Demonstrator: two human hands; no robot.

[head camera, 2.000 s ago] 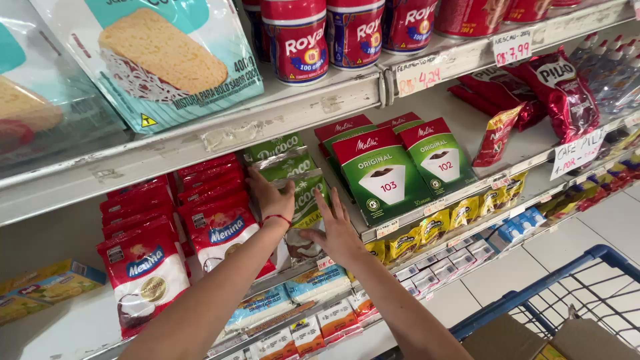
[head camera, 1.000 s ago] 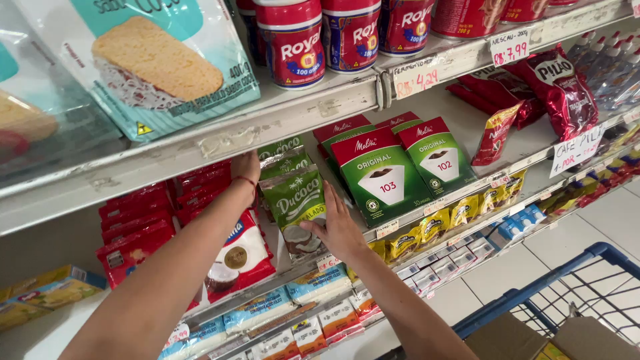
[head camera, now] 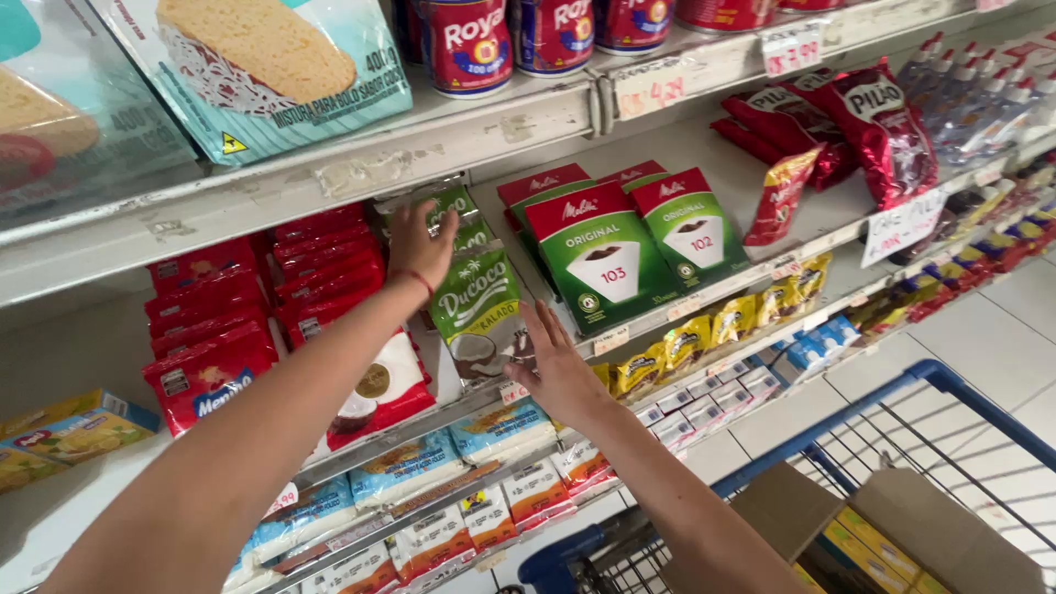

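Note:
A row of green Ducoco grated coconut packets (head camera: pixel 474 305) stands on the middle shelf, the front one facing me. My left hand (head camera: pixel 422 243), with a red cord at its wrist, lies over the packets farther back, fingers apart. My right hand (head camera: pixel 561 367) is beside the lower right edge of the front packet, fingertips touching or very near it; neither hand grips anything plainly. Red Menina packets (head camera: pixel 210 363) stand in two rows to the left. Green and red Melitta coffee filter boxes (head camera: pixel 606 256) stand to the right.
Above, a shelf edge (head camera: pixel 363 165) holds cake mix bags and Royal tins (head camera: pixel 468 45). Red Pilão coffee packs (head camera: pixel 883 124) lie farther right. Lower shelves carry yellow packets (head camera: pixel 685 342) and blue-white packs (head camera: pixel 408 466). A blue shopping cart (head camera: pixel 932 371) with an open cardboard box (head camera: pixel 940 528) stands at lower right.
My left hand has moved from the left side of the coconut packets to over the rear ones. My right hand has shifted slightly off the front packet's face toward its right edge.

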